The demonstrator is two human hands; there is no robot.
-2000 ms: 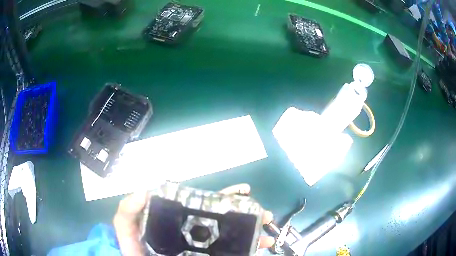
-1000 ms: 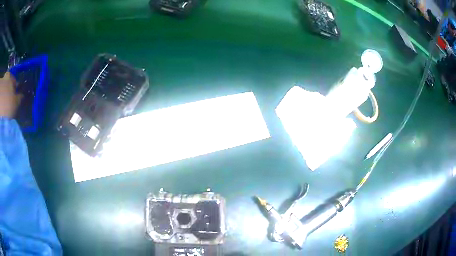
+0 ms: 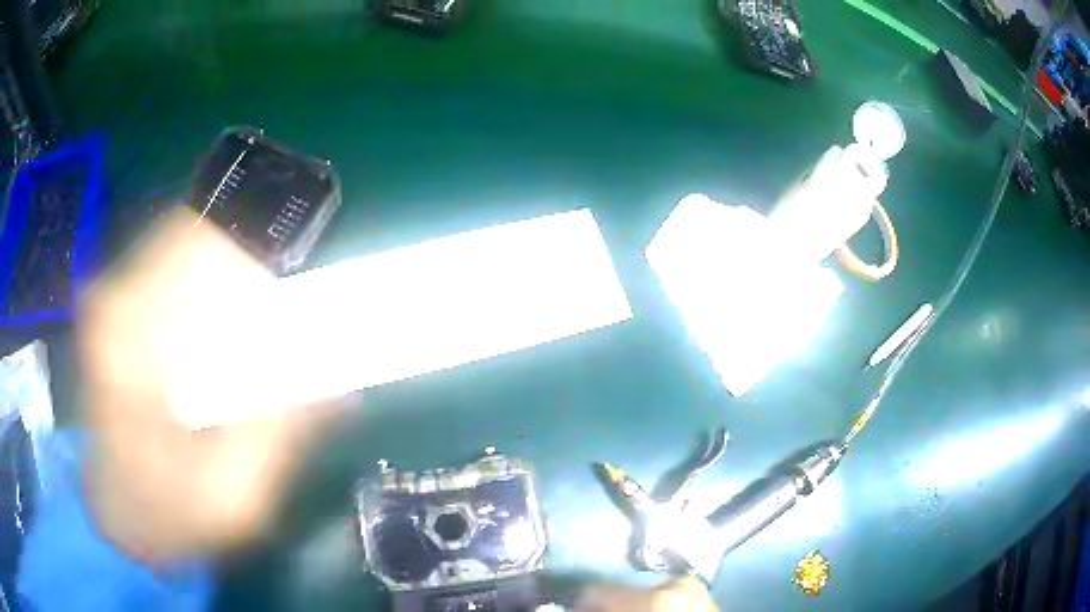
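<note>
A front shell with a hexagonal opening (image 3: 449, 528) lies on the bench at bottom centre, its lower part cut off by the picture's edge. My left hand (image 3: 185, 395) is a large blur at left, over the end of the white paper strip (image 3: 460, 299) and part of a black rear housing (image 3: 273, 197). Its fingers and anything in them cannot be made out. My right hand (image 3: 655, 598) shows only as a sliver at the bottom edge, between the shell and the air blow gun (image 3: 765, 508); its grip is hidden.
A blue bin (image 3: 90, 227) stands at left. A white bottle (image 3: 837, 197), a white wipe (image 3: 753, 305) and a tape roll (image 3: 887, 257) are at right. The air hose (image 3: 974, 245) runs up the right side. Small brass parts (image 3: 812, 573) lie beside the gun. Circuit boards lie along the far side.
My hands held the front shell two seconds ago; it now lies on the bench. My left hand has moved right from the blue bin. My right hand has come into the bottom edge since one second ago.
</note>
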